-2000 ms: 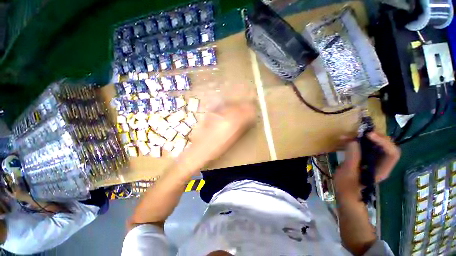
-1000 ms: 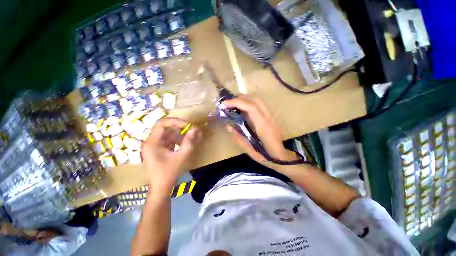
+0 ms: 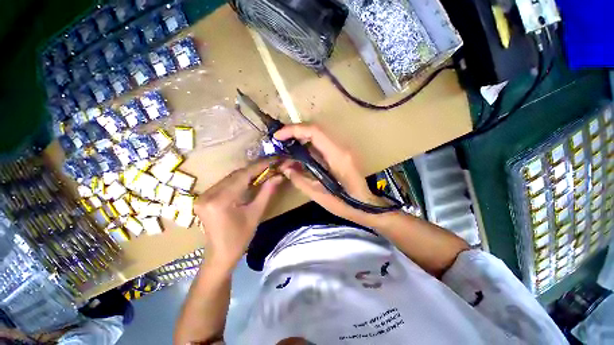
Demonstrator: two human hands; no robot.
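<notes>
My left hand pinches a small battery cell, seen edge-on with its yellow edge, above the brown board. My right hand holds the black soldering iron, its metal tip pointing up and left over the board. The fingertips of both hands are close together; whether they touch is unclear. A small blue-silver piece, perhaps a circuit board, shows beside the iron and my right fingers. Loose battery cells lie in a pile left of my left hand. Blue circuit boards lie in rows beyond the pile.
Stacked blister trays stand at the left. A black fan and a solder waste box are at the far side, with a cable across the board. A tray of cells lies at right. Another person's sleeve shows at lower left.
My right hand came from the right with the iron to beside my left hand. My left hand took a cell from the pile area and moved closer to my right. The view shifted.
</notes>
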